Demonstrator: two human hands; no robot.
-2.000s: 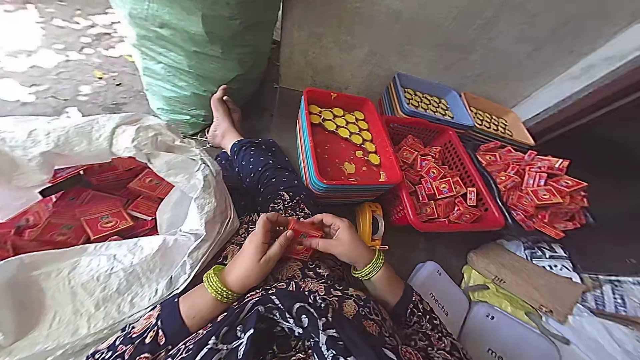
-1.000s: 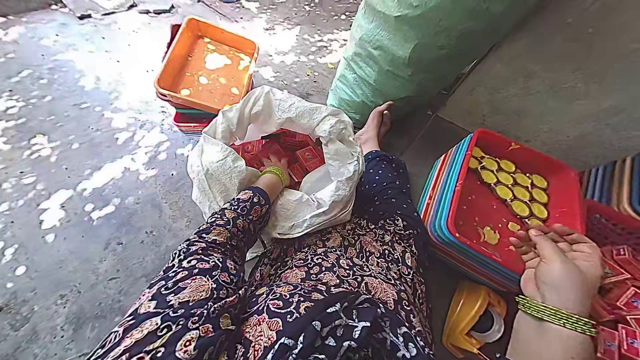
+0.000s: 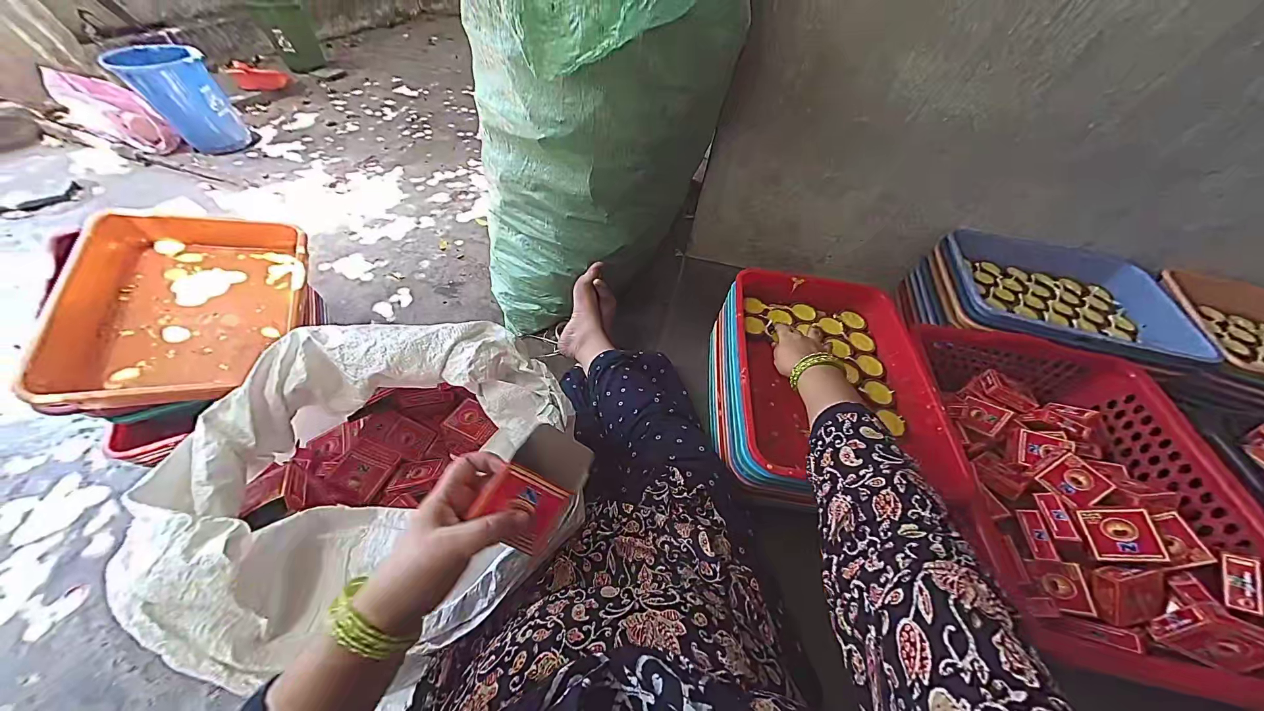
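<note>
My left hand holds a small red cardboard box with its flap up, above the near right side of a white woven sack. Many red boxes lie inside that sack. My right hand reaches down into the red plastic tray, its fingertips among round yellow pieces; what they touch is partly hidden. This tray tops a stack of trays. Right of it stands a red perforated basket heaped with red boxes.
An orange tray tops a stack at the left. A tall green sack stands ahead, by my bare foot. A blue tray of round pieces is by the wall at the right. A blue bucket leans at the far left.
My left hand has come out of the white sack's mouth and now holds a red box. My right hand has moved from the red tray's near edge into the tray. The view has turned.
</note>
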